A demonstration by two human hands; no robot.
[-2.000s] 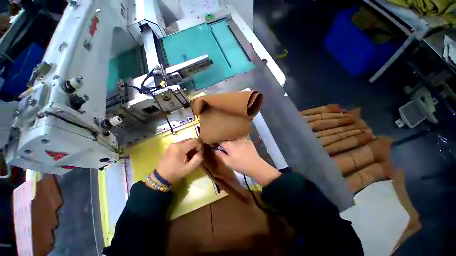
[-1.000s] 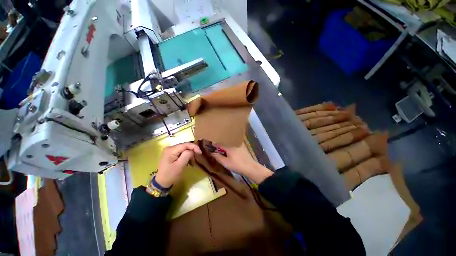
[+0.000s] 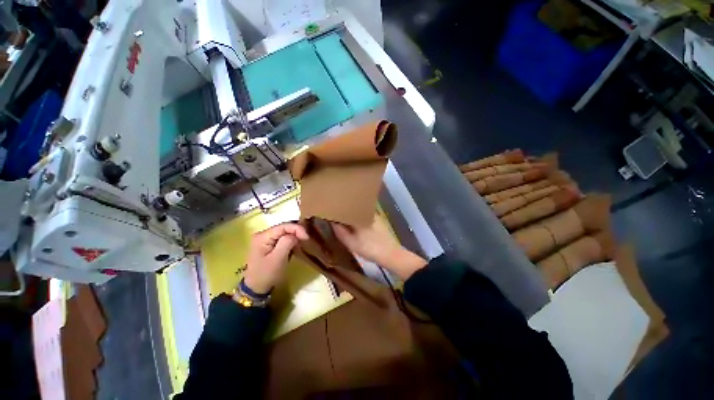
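A brown garment panel (image 3: 340,187) lies over the yellow sewing template (image 3: 235,248), its far end rolled up, its near part spread towards me. My left hand (image 3: 270,251) pinches the panel's folded edge at the opening in the middle. My right hand (image 3: 374,241) is at the other side of that fold, its fingers partly under the cloth. The snips seen in it before are mostly hidden now; a dark shape shows between the hands. The yellow template flap lies left of the panel, partly under my left hand.
The white sewing machine head (image 3: 94,195) stands at left, the clamp arm (image 3: 235,160) just beyond the cloth. Rolled brown bundles (image 3: 540,219) and a white piece (image 3: 595,324) lie at right. A printed sheet (image 3: 48,344) is at lower left.
The red-and-dark snips in my right hand have turned or slipped out of sight by the fold. My left hand still pinches the edge. The whole view has shifted slightly.
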